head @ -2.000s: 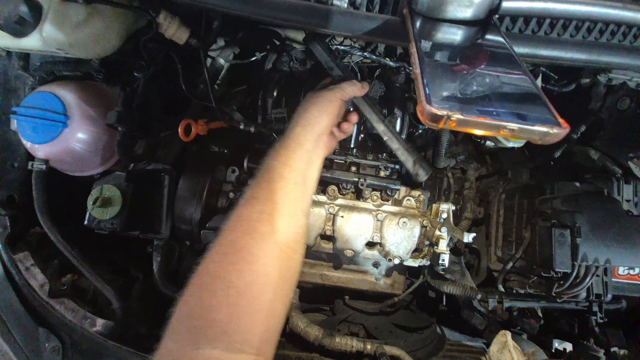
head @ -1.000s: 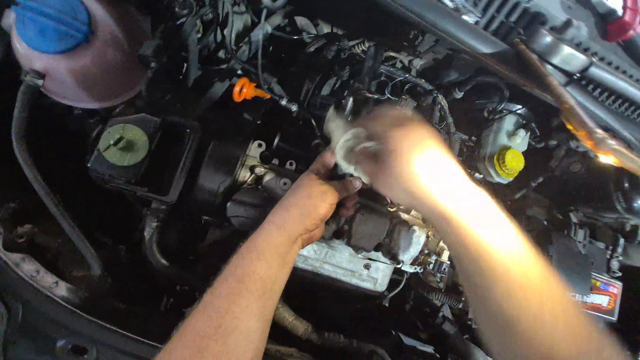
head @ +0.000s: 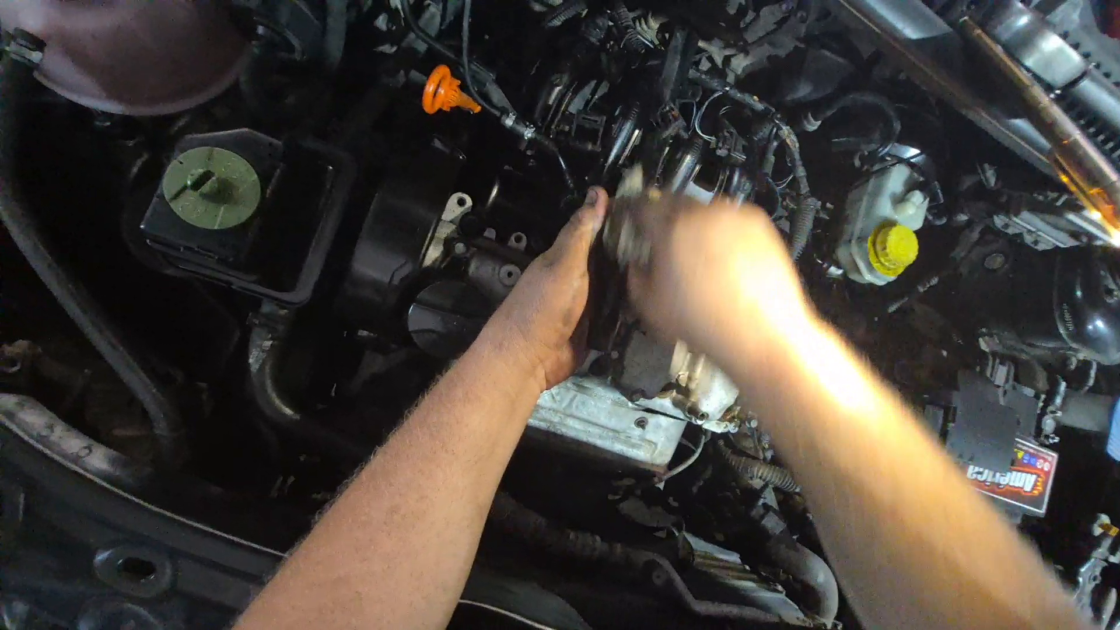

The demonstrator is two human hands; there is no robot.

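My left hand (head: 564, 289) is at the middle of a car engine, its thumb pointing up along the edge of a dark part that is mostly hidden. My right hand (head: 713, 271) is blurred and holds a crumpled pale cloth (head: 628, 227) against or just beside that dark part. Under both hands lies the engine's top, with a black oil filler cap (head: 446, 315) left of my left hand. A silvery metal cover (head: 604, 424) shows below my hands. Whether my left fingers grip the dark part is hidden.
An orange dipstick handle (head: 448, 90) stands at upper left. A black box with a green cap (head: 213, 187) and a pink tank (head: 140, 52) are further left. At right are a reservoir with a yellow cap (head: 892, 248), a car battery (head: 1028, 477) and a phone's edge (head: 1041, 114).
Two seconds ago one hand held a long black part over the engine; my right hand with the cloth has since come in from the right. The view has shifted and come closer.
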